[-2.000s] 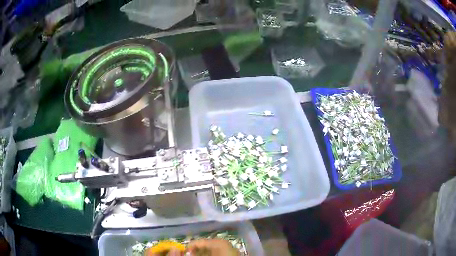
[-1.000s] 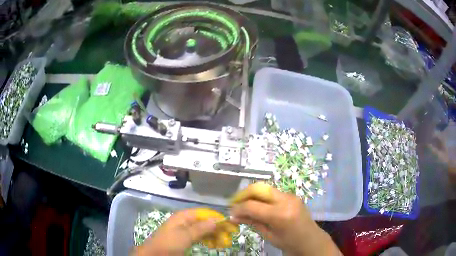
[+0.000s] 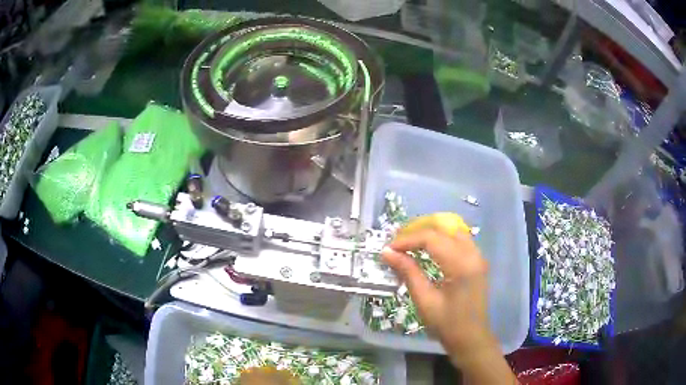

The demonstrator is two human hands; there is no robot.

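My right hand (image 3: 444, 274) is at the right end of the silver press fixture (image 3: 342, 259), thumb and index finger together at its head, over the right tub (image 3: 504, 256). A yellow cot covers a fingertip. Whether a workpiece is between the fingers is too small to tell. My left hand (image 3: 267, 376) is cut off by the bottom edge; only a yellow-orange fingertip shows, over white stemmed workpieces (image 3: 218, 361) in the near tub (image 3: 159, 338). What it holds is hidden. More white-headed pieces with green stems lie in the right tub, partly behind my right hand.
A steel bowl feeder (image 3: 271, 165) stands behind the fixture, with a feed track (image 3: 361, 158). Green bags (image 3: 143, 180) lie at left. A blue tray (image 3: 538, 301) of pieces is at right. Cables (image 3: 188, 267) run left of the base. A filled bin (image 3: 47, 120) is at far left.
My right hand has moved up and right from beside my left hand to the fixture head. My left hand has dropped mostly below the bottom edge. The view has shifted slightly.
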